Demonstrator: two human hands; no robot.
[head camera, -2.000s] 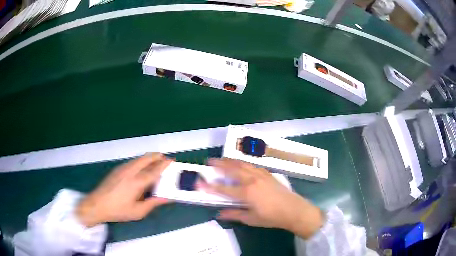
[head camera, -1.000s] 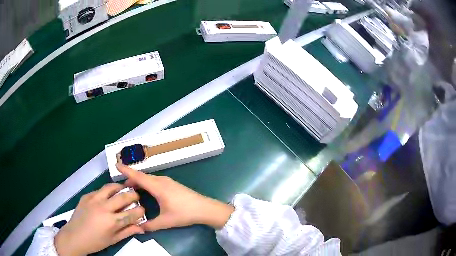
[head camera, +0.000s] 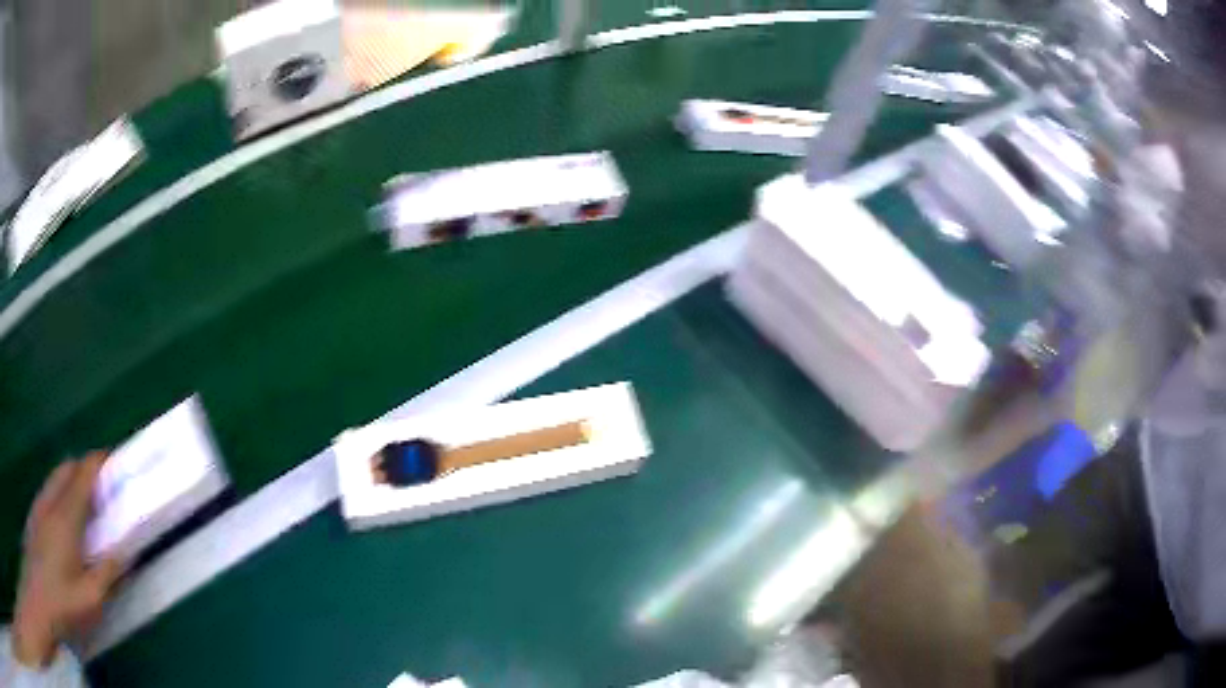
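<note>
My left hand (head camera: 67, 558), blurred at the left edge, is shut on a white box (head camera: 159, 477) over the pale rail and the belt's near side. The box's printing is too blurred to read. An inner watch box (head camera: 498, 491) with a dark watch face and tan strap lies on the green bench, its left end against the rail. My right hand is not in view. White pieces show at the bottom edge; I cannot tell whether they are sleeve or paper.
On the belt lie a white box with small watch pictures (head camera: 504, 202) and another box (head camera: 753, 128). A stack of white cartons (head camera: 861, 309) stands right of centre. A square white box (head camera: 285, 67) and fanned sheets (head camera: 70, 182) are beyond. A metal post (head camera: 861, 94) crosses the rail.
My left hand has moved away to the left, now holding a box over the rail. My right hand has left the view. The view has shifted, so the bench items appear further right.
</note>
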